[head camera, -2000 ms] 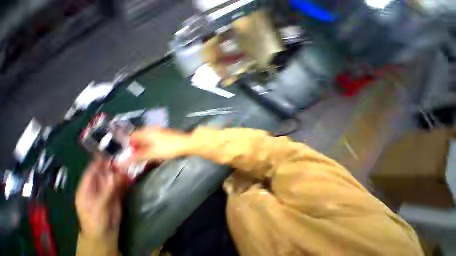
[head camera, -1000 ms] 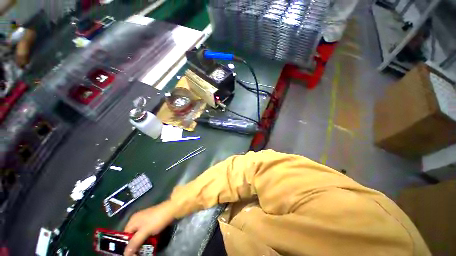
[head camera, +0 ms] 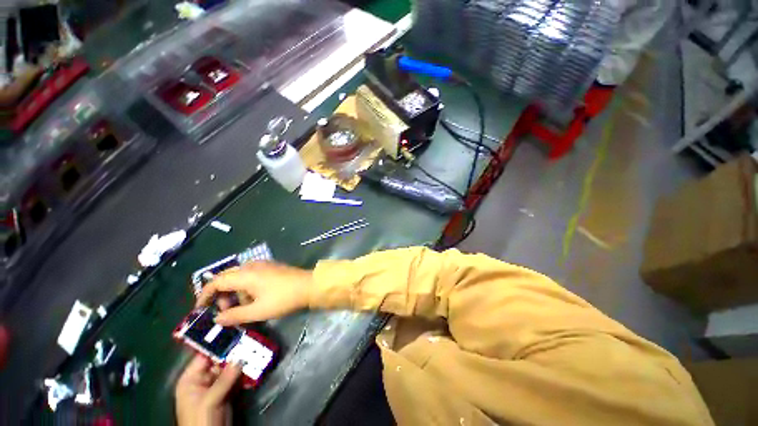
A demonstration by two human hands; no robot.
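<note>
A red phone housing [head camera: 264,343] with a white board and a dark LCD screen [head camera: 208,331] lies low in the view, over the green mat. My left hand [head camera: 204,389] holds it from below, thumb on the white board. My right hand [head camera: 264,291] reaches over from the right, its fingertips at the screen's upper edge; whether they grip anything is unclear. A silver-grey front housing with keypad [head camera: 256,253] lies behind, partly hidden by my right hand.
Tweezers [head camera: 335,231], a white bottle [head camera: 283,163], a coppery solder reel [head camera: 339,140] and a soldering station [head camera: 407,116] with a blue iron [head camera: 425,67] stand beyond. The dark conveyor [head camera: 150,187] carries trays with red parts. Small loose parts [head camera: 83,384] lie at lower left.
My left hand has come into view and holds the red housing, now turned and nearer the centre. My right hand has moved from its keypad end to the screen. The whole view has shifted.
</note>
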